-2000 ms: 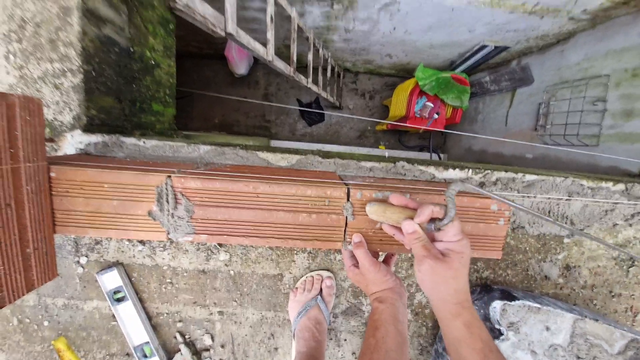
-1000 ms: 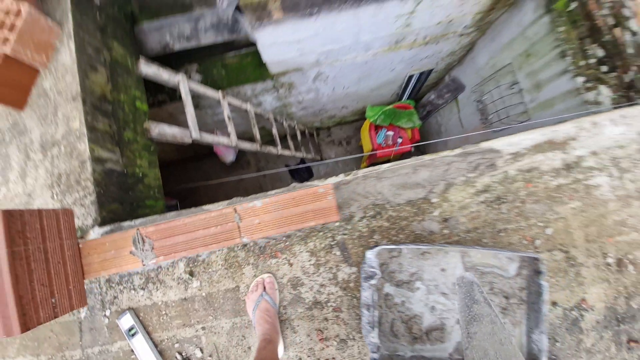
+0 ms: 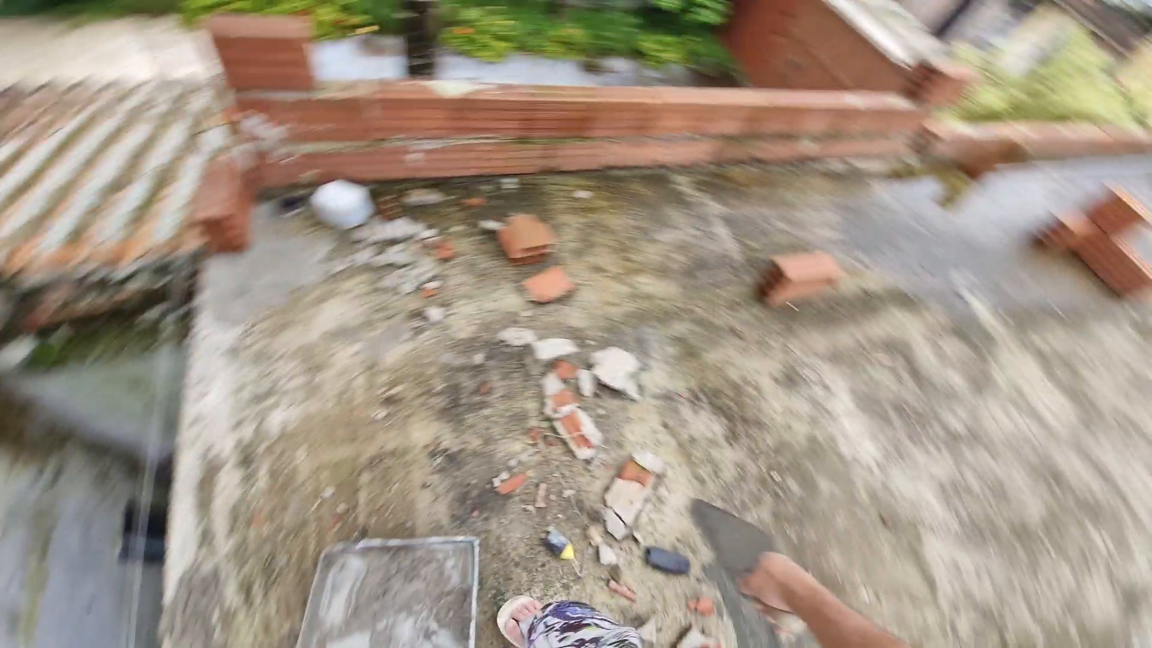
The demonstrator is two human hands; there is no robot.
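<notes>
At the lower right, my right hand (image 3: 776,585) is closed around the handle of a masonry trowel (image 3: 731,540), whose grey blade points up and left over the rough slab. A rectangular mortar tray (image 3: 391,589) with grey residue lies at the bottom, left of my sandalled foot (image 3: 520,617). Between the foot and the trowel are a dark block-like object (image 3: 667,560) and a small dark-and-yellow object (image 3: 559,544). My left hand is out of view.
Broken masonry pieces (image 3: 571,414) litter the slab. Loose hollow clay bricks (image 3: 799,275) lie further off. A low brick wall (image 3: 576,117) runs across the back. At left, the slab edge (image 3: 184,486) drops off beside a corrugated roof (image 3: 99,171).
The view has swung far away from the brick row. Two seconds ago both hands were at that row, the right holding a wooden-handled tool; now only my right hand shows, low at the right with the trowel.
</notes>
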